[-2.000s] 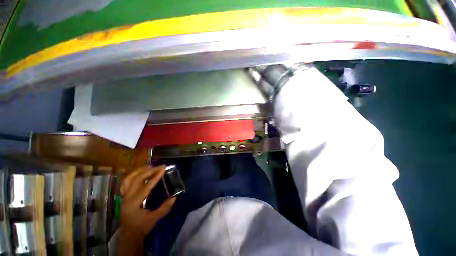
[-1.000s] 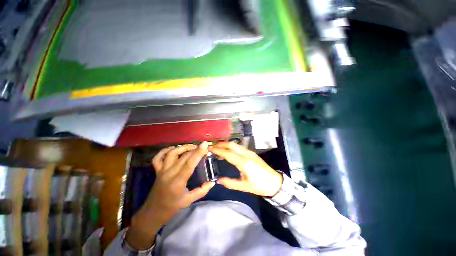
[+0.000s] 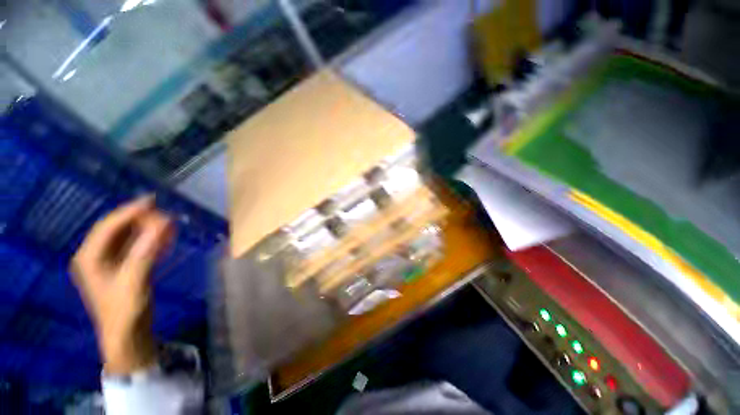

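Observation:
The frame is blurred. My left hand [image 3: 118, 280] is raised at the left, left of the stack, with fingers curled and thumb apart; nothing shows in it. Small silvery-white housings [image 3: 357, 208] stand in rows in a layered stack, with tan boards [image 3: 377, 239] between layers. A large tan board [image 3: 316, 150] covers the top. The stack rests on an orange-brown side table [image 3: 462, 231]. My right hand is not in view.
A crinkled clear sheet or tray [image 3: 280, 316] hangs beside the stack. Blue crates [image 3: 49, 194] are at the left. The printing screen [image 3: 560, 190], white paper [image 3: 515, 215], red strip [image 3: 604, 324] and lit control panel [image 3: 560, 348] are at the right.
The view has swung left toward the stack. My hands were together on a small housing over my lap; now my left hand is out at the left without it, and my right has left the picture.

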